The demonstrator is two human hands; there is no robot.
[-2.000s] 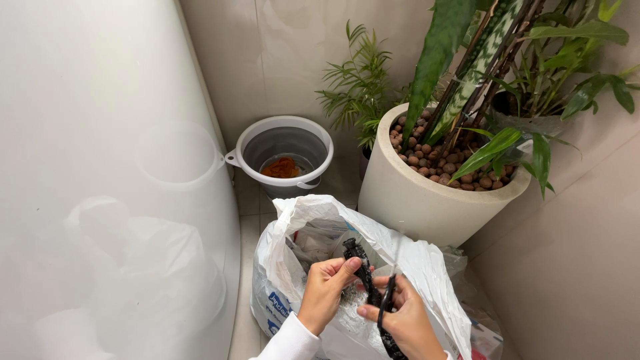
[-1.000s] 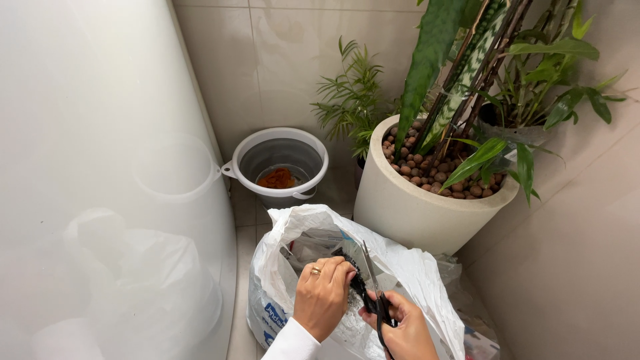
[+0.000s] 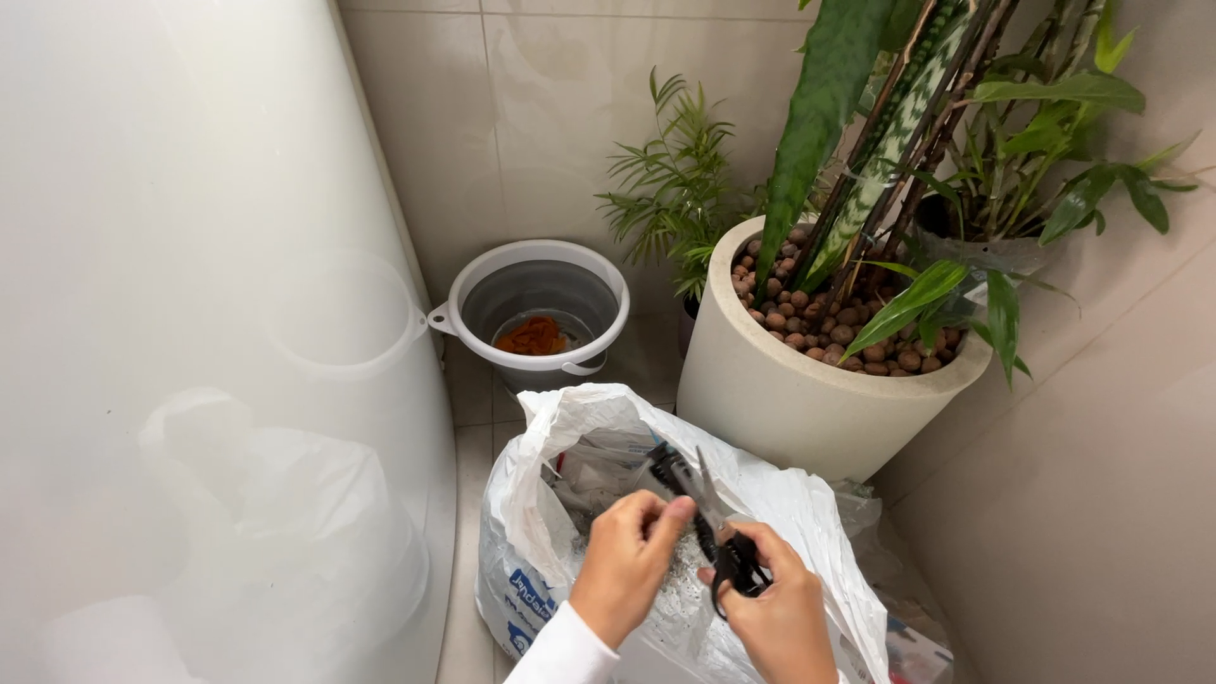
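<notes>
Black-handled scissors (image 3: 736,568) are in my right hand (image 3: 784,603), blades pointing up and slightly apart. A dark bristly strip, perhaps a brush roller (image 3: 670,470), lies alongside the blades; its lower part runs behind my fingers, and which hand bears it is hard to tell. My left hand (image 3: 632,560) is beside it, thumb and index finger close together; whether they pinch anything is unclear. Both hands are over the mouth of a white plastic bag (image 3: 541,494), which holds crumpled plastic and grey dust or fluff.
Behind the bag stands a grey and white bucket (image 3: 541,261) with an orange cloth (image 3: 532,336) inside. A large cream planter (image 3: 788,408) with clay pebbles is at the right, a small leafy plant (image 3: 674,180) behind. A glossy white appliance or panel (image 3: 190,237) borders the left.
My left hand has turned and drawn back from the upper part of the dark strip, where it was a second ago. The scissors have stayed in my right hand.
</notes>
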